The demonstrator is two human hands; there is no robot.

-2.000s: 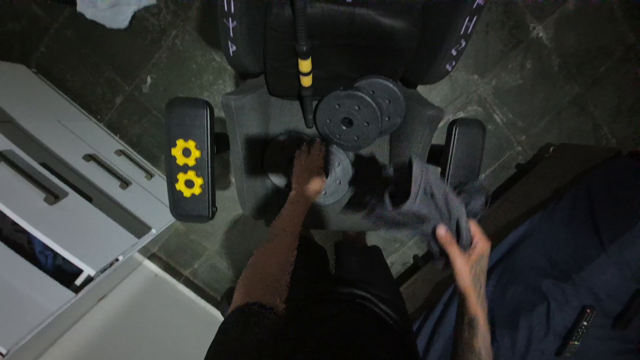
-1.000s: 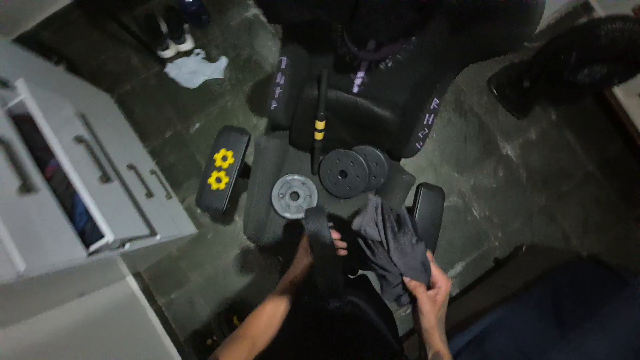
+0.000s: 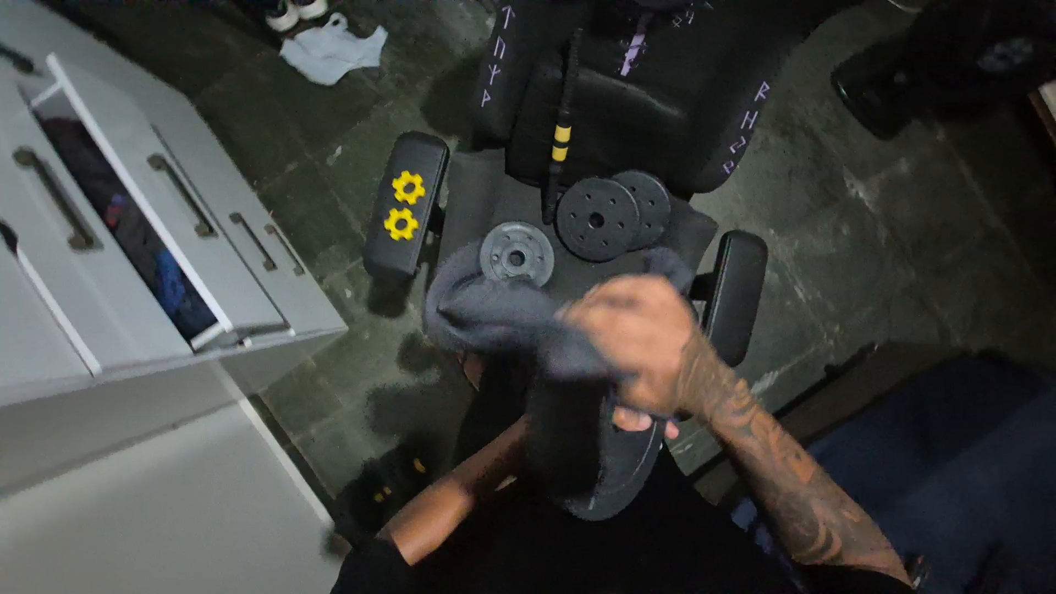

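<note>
My left hand (image 3: 634, 419) is mostly hidden behind a black item with a stitched edge (image 3: 615, 474); its fingertips curl around the right side. My right hand (image 3: 639, 330), blurred, grips a grey cloth (image 3: 503, 313) against the top of that item. The cloth spreads left over the front of a black gaming chair's seat (image 3: 474, 194). Just beyond it lies a small grey weight plate (image 3: 517, 276). To its right, a larger black weight plate (image 3: 577, 235) overlaps another black plate (image 3: 654, 206). A dumbbell bar with yellow bands (image 3: 561, 148) leans against the backrest.
Two yellow star collars (image 3: 403, 224) rest on the left armrest (image 3: 396, 256); the right armrest (image 3: 737, 297) is beside my right forearm. A grey drawer unit (image 3: 124, 330) with an open drawer stands left. A pale cloth (image 3: 330, 51) and shoes (image 3: 293, 12) lie on the tiled floor.
My left hand has left the small grey plate and taken hold of the black item. My right hand, still gripping the grey cloth, has moved left to that item.
</note>
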